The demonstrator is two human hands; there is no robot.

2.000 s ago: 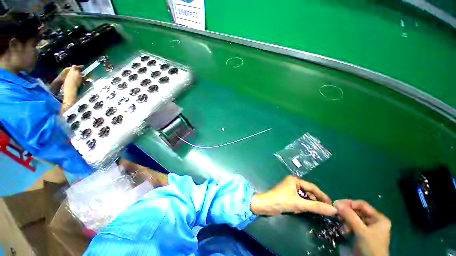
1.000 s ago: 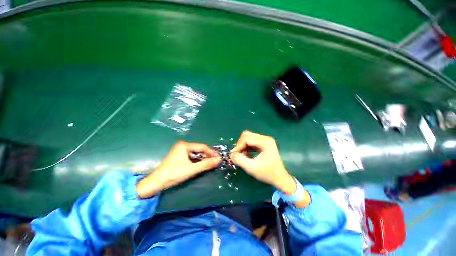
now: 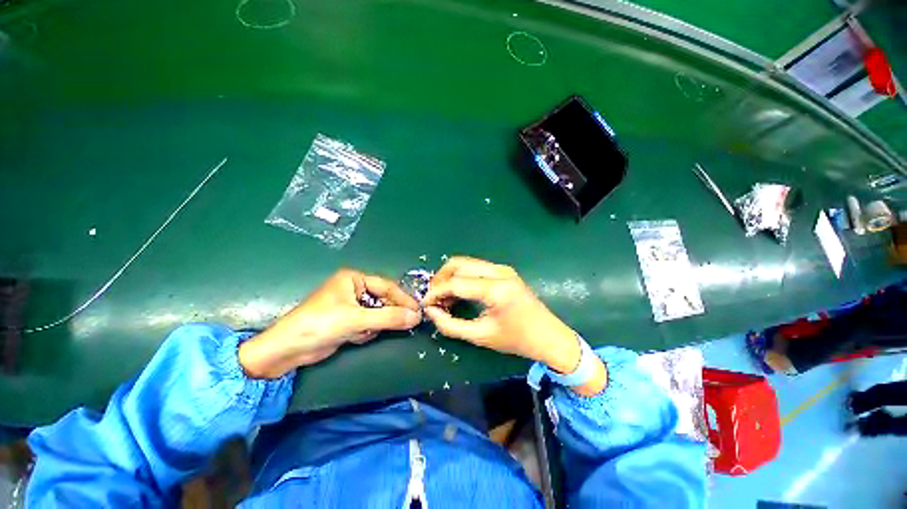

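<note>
My left hand (image 3: 333, 320) is at the lower middle, with small dark and silvery components (image 3: 371, 299) held in its curled fingers. My right hand (image 3: 497, 310) meets it, thumb and forefinger pinched at the left fingertips. What the right fingertips hold is too small to tell. A loose pile of small shiny components (image 3: 418, 282) lies on the green bench just behind the meeting fingertips, partly hidden by them. Tiny pale bits (image 3: 443, 351) are scattered in front of the hands. A black parts bin (image 3: 599, 164) with dark shiny pieces stands beyond my right hand.
A clear zip-lock bag (image 3: 330, 191) lies left, another (image 3: 666, 270) right. A thin white wire (image 3: 149, 242) curves at far left. A thin silvery tool (image 3: 714, 189), crumpled bag (image 3: 765, 209), white slip (image 3: 828, 245) and tape rolls (image 3: 877, 216) lie right. A red stool (image 3: 741, 420) stands beyond the bench edge.
The view has swung right from the neighbouring worker and white tray, now out of view, to my own hands. The hands stay together at the pile, fingertips still meeting.
</note>
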